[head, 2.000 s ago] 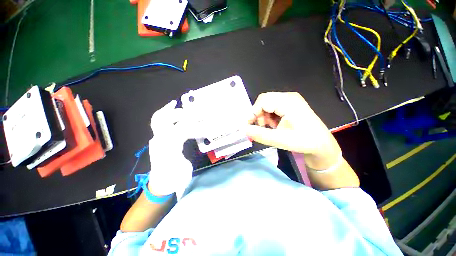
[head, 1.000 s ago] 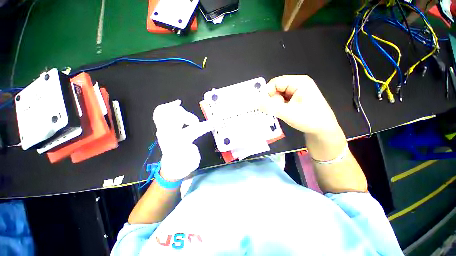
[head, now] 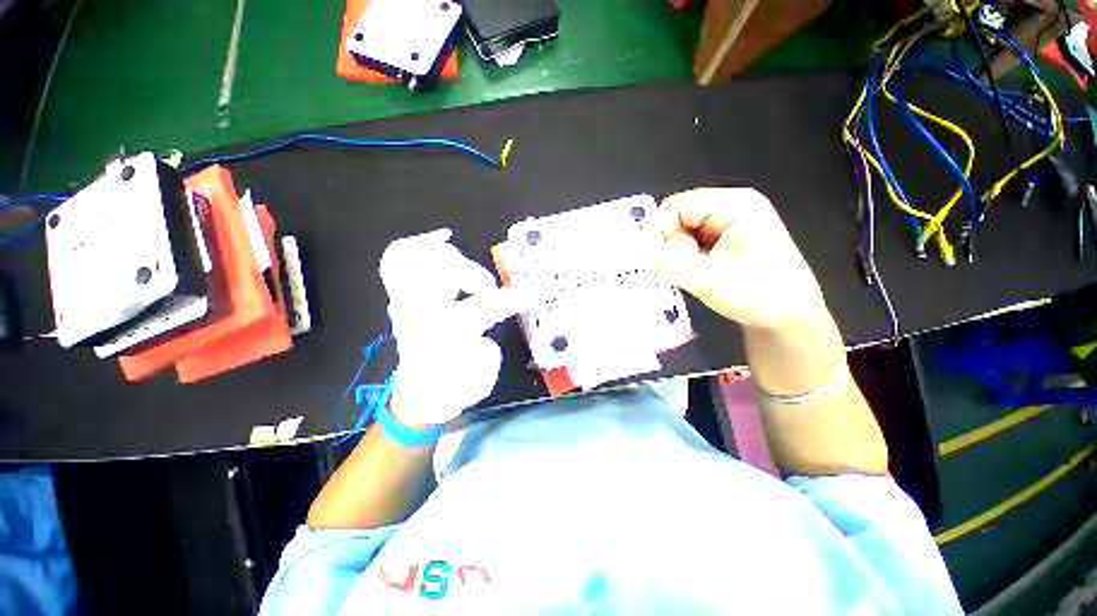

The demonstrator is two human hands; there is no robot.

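Observation:
A flat square device unit [head: 602, 259] lies white underside up in front of me, with dark round feet at its corners and a dotted line across its middle. An orange-red foam pad [head: 559, 381] shows at its left and lower edges. A loose white piece [head: 618, 368] sticks out below it. My left hand [head: 448, 325], in a white glove with a blue wrist strap [head: 405, 430], has its fingers apart and one fingertip at the unit's left edge. My bare right hand [head: 734, 259] has curled fingers at the unit's right edge; whether they pinch anything is hidden.
A leaning stack of units and orange-red pads [head: 229, 313] stands at left. A blue cable [head: 361, 141] crosses the mat behind. Tangled blue and yellow cables [head: 932, 157] lie at right. A unit on a pad [head: 403, 34] and a black unit [head: 511, 24] lie on the green surface.
Since two seconds ago, the unit has gone from tilted between my hands to flat on the pad. My left hand has shifted to its left edge. Over the last second little has moved.

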